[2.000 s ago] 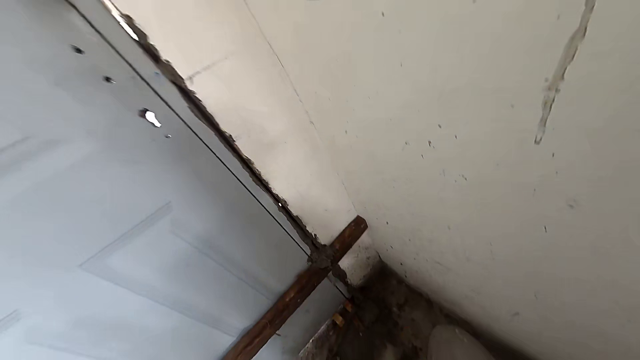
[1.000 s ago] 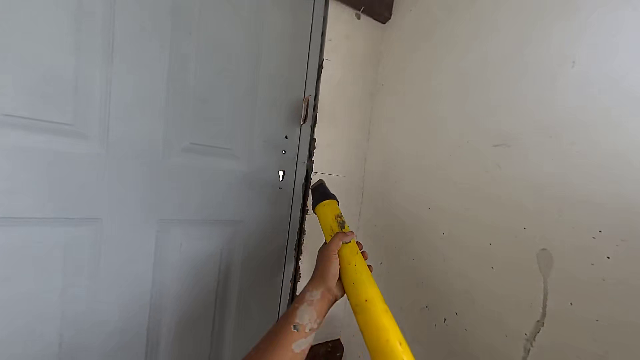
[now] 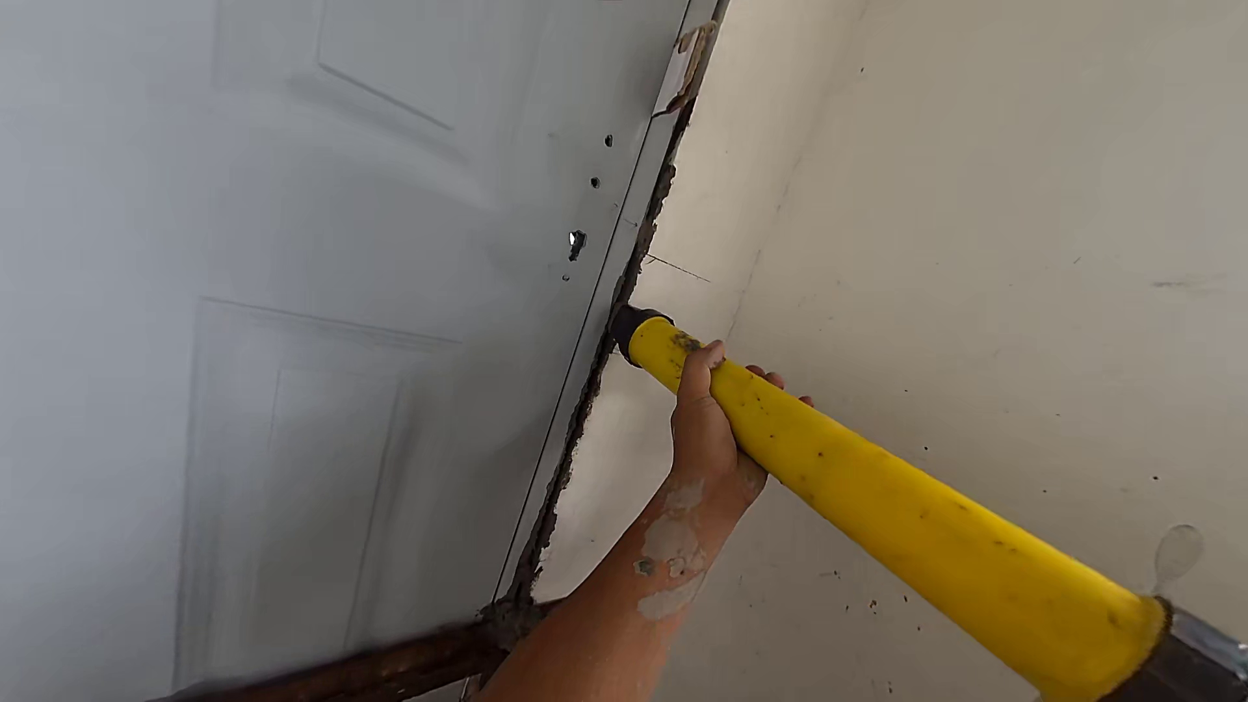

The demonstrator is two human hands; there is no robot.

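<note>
My left hand (image 3: 717, 424) is wrapped round the front part of a yellow tube-shaped tool (image 3: 877, 478), thumb on top and fingertips showing on the far side. Grey dried smears mark the forearm. The tool's dark nozzle end (image 3: 636, 331) is at the rough gap (image 3: 585, 400) that runs between the grey door frame and the wall; whether it touches cannot be told. At the lower right the tube ends in a black part (image 3: 1185, 658). My right hand is out of view.
A grey panelled door (image 3: 390, 244) with several small holes and a see-through keyhole (image 3: 576, 244) fills the left. A dark wooden bar (image 3: 390, 668) crosses low at the door. The cream wall (image 3: 1024, 244) rises on the right. Broken edging (image 3: 685, 68) shows high on the frame.
Two seconds ago neither hand nor the yellow tool was in view; one second ago my left hand held it. Now the tool lies at a flatter slant. The view has tilted and is closer.
</note>
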